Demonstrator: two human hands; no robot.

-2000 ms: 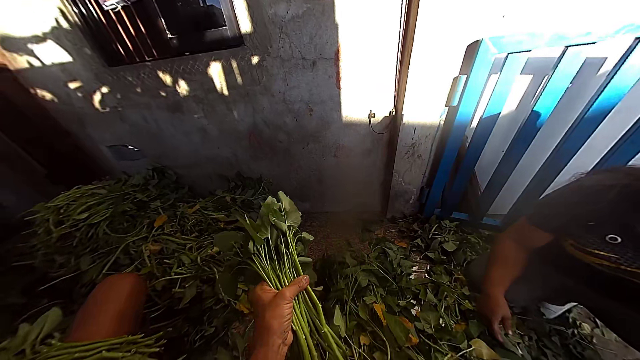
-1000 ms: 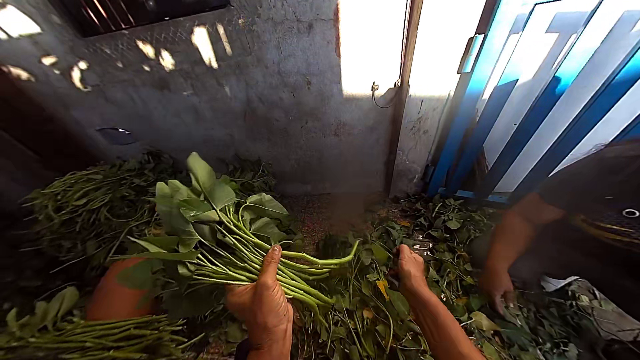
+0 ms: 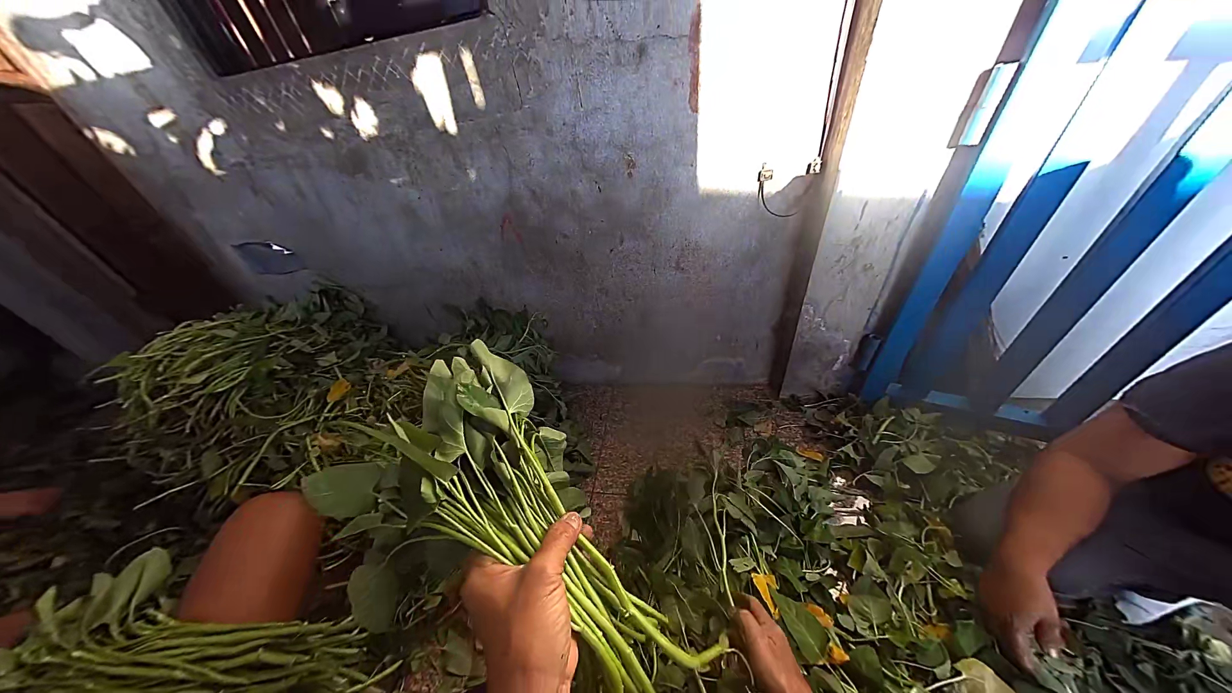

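Observation:
My left hand [image 3: 527, 611], at the bottom centre, is closed around a bunch of long green stems with broad leaves [image 3: 510, 481]. The leaves point up and left, and the stem ends run down and right. My right hand [image 3: 767, 640] is low beside those ends, at a heap of loose leafy stems [image 3: 866, 568]; its fingers are partly hidden, and whether they grip a stem cannot be told.
Another bunch of stems [image 3: 202, 654] lies at the lower left by my knee [image 3: 255, 563]. A big pile of greens [image 3: 250, 385] rests near the grey wall [image 3: 577, 212]. At right, a person's hand [image 3: 1025, 616] touches leaves below a blue gate [image 3: 962, 260].
My right hand, out of view two seconds ago, came in at the loose heap and is now lower, nearer the bunch's stem ends. The held bunch has turned more upright since one second ago.

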